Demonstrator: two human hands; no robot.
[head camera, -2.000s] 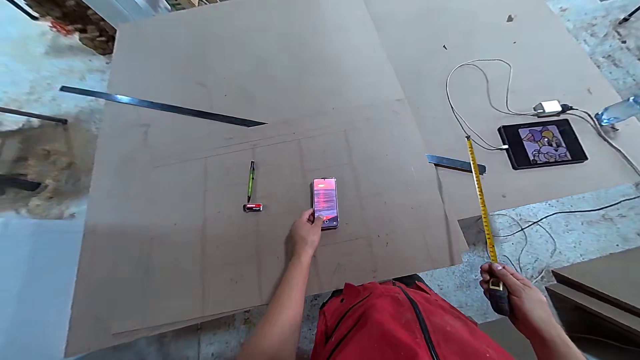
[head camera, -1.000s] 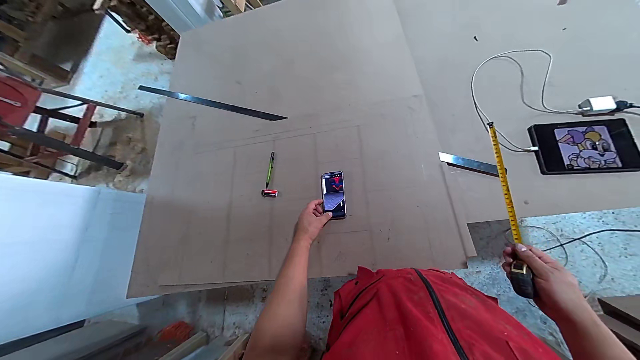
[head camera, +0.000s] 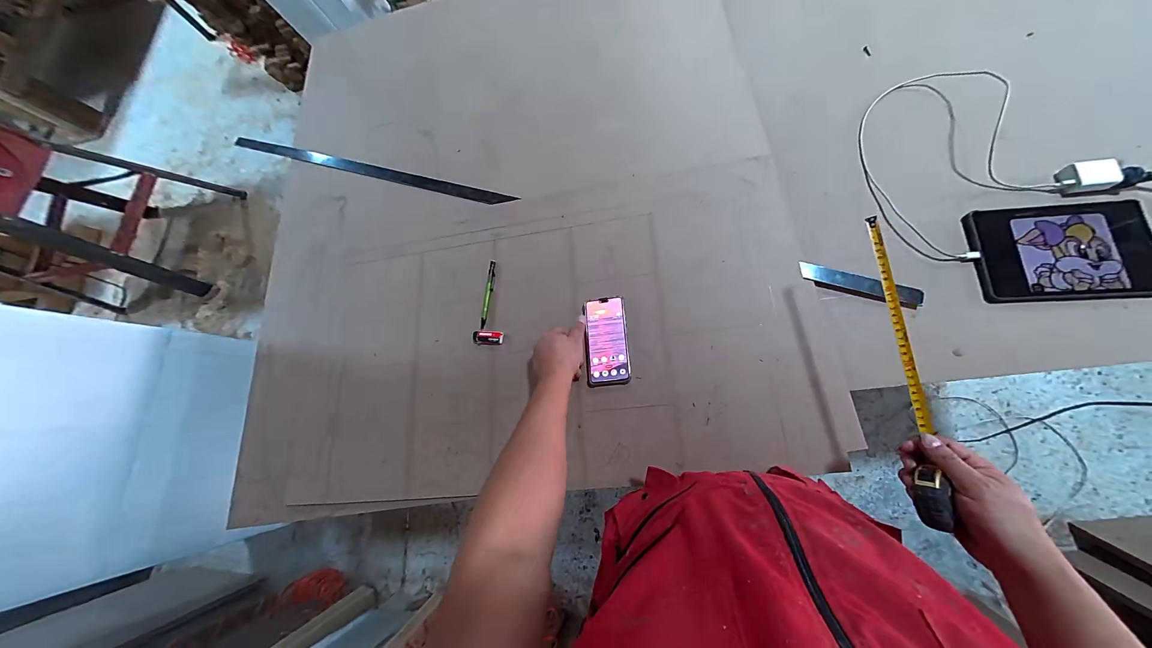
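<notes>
A smartphone (head camera: 607, 340) with a lit screen lies on a large brown board (head camera: 504, 432) that bears faint pencil lines. My left hand (head camera: 558, 353) is at the phone's left edge, fingers bent; whether it grips the phone is hidden. In my right hand (head camera: 956, 486) is a tape measure (head camera: 933, 497), its yellow blade drawn out across a short metal strip (head camera: 859, 283). A green and black pencil (head camera: 488, 295) lies left of the phone, with a small red eraser-like block (head camera: 489, 337) at its lower end. Farther up the board rests a long metal ruler (head camera: 378, 175).
At the right, a tablet (head camera: 1062, 252) showing a cartoon picture is joined by a white cable (head camera: 862, 135) to a charger (head camera: 1088, 175). A red metal frame (head camera: 130, 225) stands at the left. Stacked boards (head camera: 1116, 558) are at the lower right, below the cables on the floor.
The phone's screen has gone from a dark view to a pink home screen since one second ago. My left hand has shifted from the phone's lower left to beside its left edge.
</notes>
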